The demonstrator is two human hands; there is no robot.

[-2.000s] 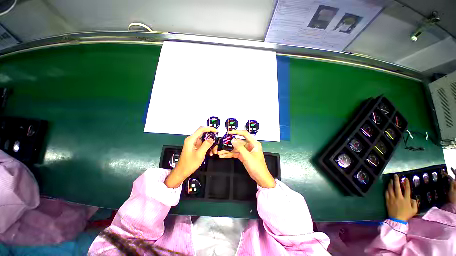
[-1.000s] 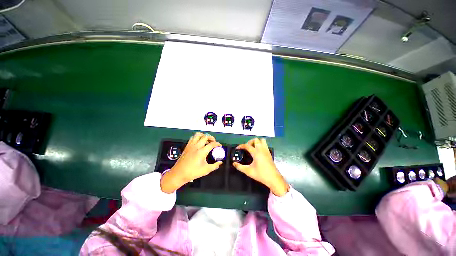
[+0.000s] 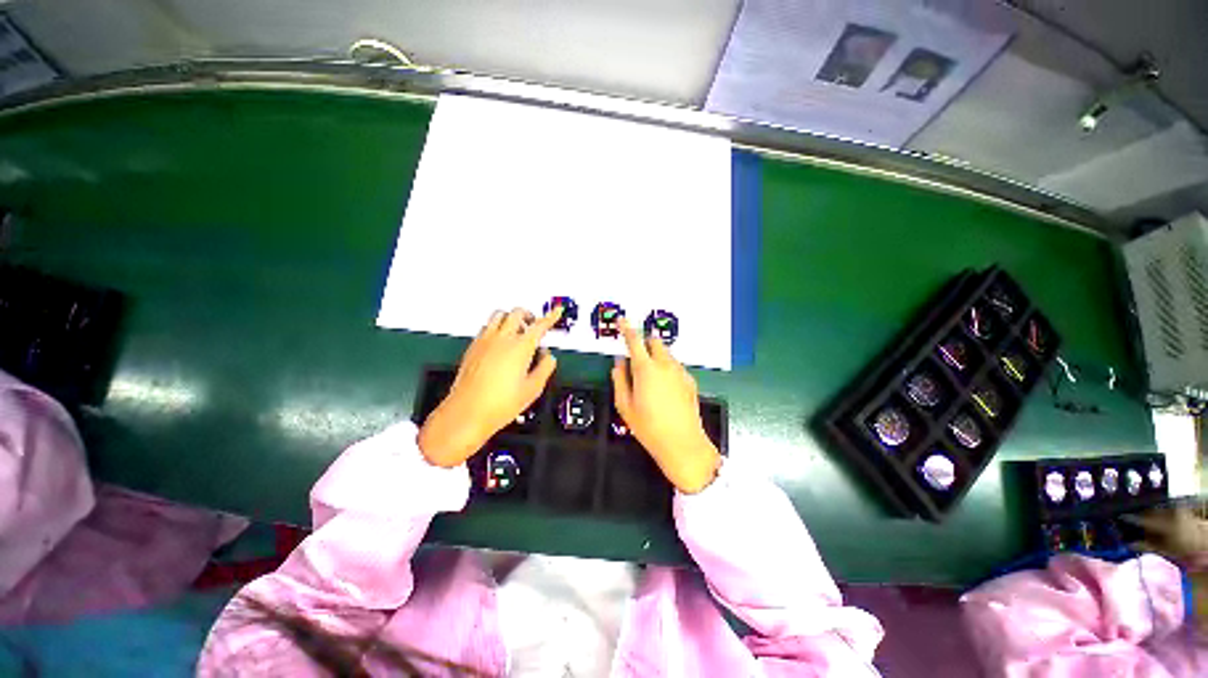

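Three lit round smartwatch units lie in a row on the near edge of the white sheet (image 3: 570, 212). My left hand (image 3: 501, 371) has its index fingertip on the left unit (image 3: 562, 313). My right hand (image 3: 660, 397) has its index fingertip at the right side of the middle unit (image 3: 608, 319). The right unit (image 3: 661, 326) lies beyond my right hand, untouched. The compartment tray (image 3: 571, 480) lies below my hands, with a unit in a top pocket (image 3: 576, 409) and one in a lower left pocket (image 3: 500, 472). My hands and sleeves hide parts of the tray.
A filled, stacked tray (image 3: 855, 444) lies tilted at the right. Another tray with units (image 3: 1031, 493) is at the far right, beside a neighbouring worker's pink sleeve (image 3: 1060, 616). A dark tray (image 3: 60, 331) is at the far left. A vented equipment box (image 3: 1176, 305) stands at the right edge.
My hands have let go of the two units they held, which now sit in the tray's top pockets. Both hands have moved forward to the units on the white sheet.
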